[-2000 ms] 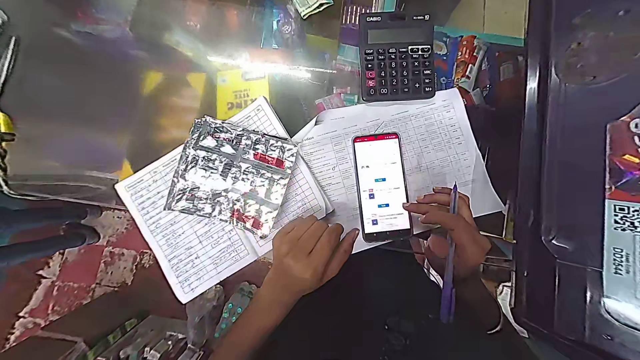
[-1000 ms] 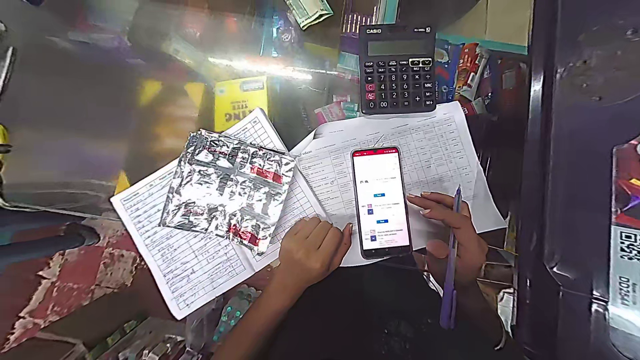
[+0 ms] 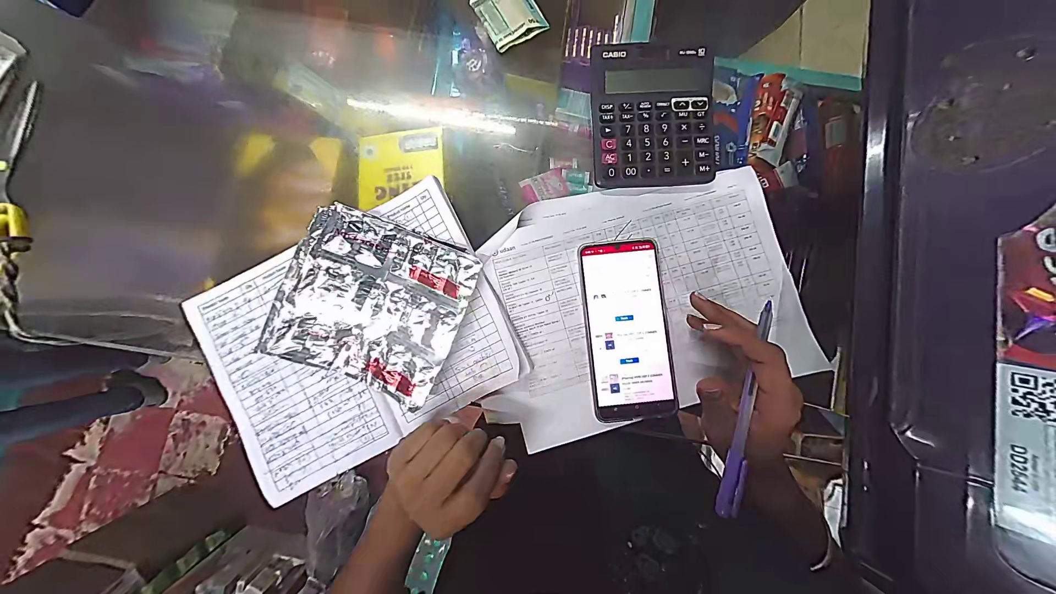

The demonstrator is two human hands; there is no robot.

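Note:
My left hand (image 3: 450, 474) rests with curled fingers and nothing visible in it, at the lower edge of an open ruled notebook (image 3: 305, 429). Silver foil sachets with red patches (image 3: 371, 301) lie across the notebook. To the right, a lit smartphone (image 3: 629, 330) lies on printed table sheets (image 3: 536, 330). Beside the phone, my right hand (image 3: 747, 379) holds a purple pen (image 3: 742, 421), its fingers partly spread and its thumb side toward the phone. A black Casio calculator (image 3: 653, 115) stands above the sheets.
A yellow packet (image 3: 400, 165) lies behind the notebook, and folded banknotes (image 3: 510, 21) are at the top. Colourful packets (image 3: 771, 120) show right of the calculator. A dark panel (image 3: 924, 330) with a printed label borders the right side. Plastic-wrapped goods (image 3: 334, 511) sit at the lower left.
My left hand has moved away from the phone, down and to the left, and its fingers are more curled. The right hand still has the pen and stays beside the phone.

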